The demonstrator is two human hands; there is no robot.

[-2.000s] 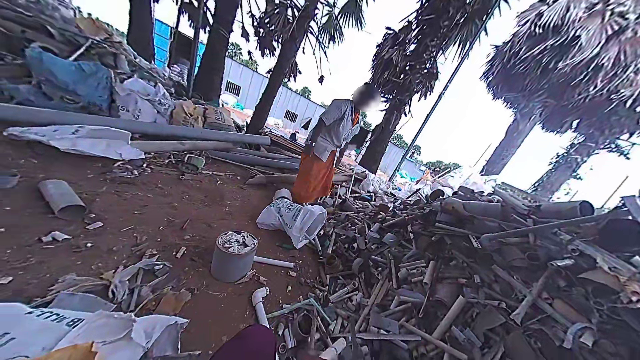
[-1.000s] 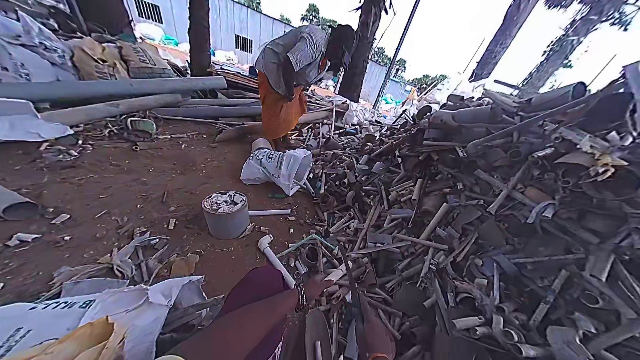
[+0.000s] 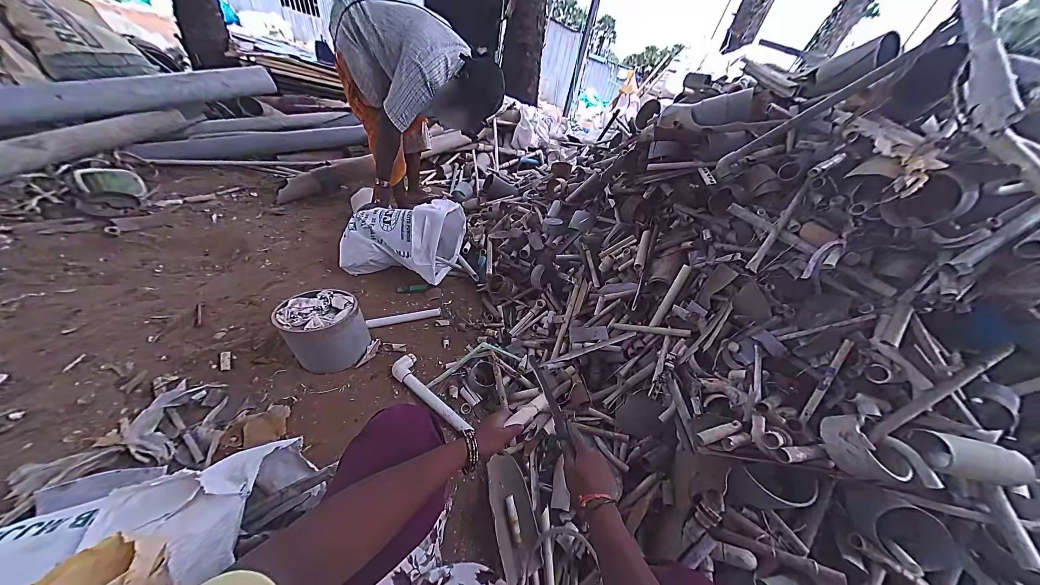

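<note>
My left hand (image 3: 494, 435) is closed around a short piece of white plastic pipe (image 3: 526, 412) at the near edge of the scrap heap. Beside it on the right, my right hand (image 3: 591, 471) grips a dark, long-bladed tool (image 3: 552, 398), whose blade reaches up and left near the pipe's end; its exact kind is unclear. A white pipe with an elbow fitting (image 3: 426, 392) lies just left of the hands. Farther left stands a grey cylindrical container (image 3: 325, 345) filled with light scraps.
A large heap of broken plastic pipes (image 3: 691, 309) spreads across the right. Ahead, another person (image 3: 406, 73) bends over a white woven sack (image 3: 402, 237). Large grey pipes (image 3: 138, 93) lie at the back left, and torn sacking (image 3: 179, 504) lies near left.
Both my hands have come together over the heap's near edge; two seconds ago they were not plainly seen. The other person, upright then, is now bent low with hands at the sack. The view has shifted.
</note>
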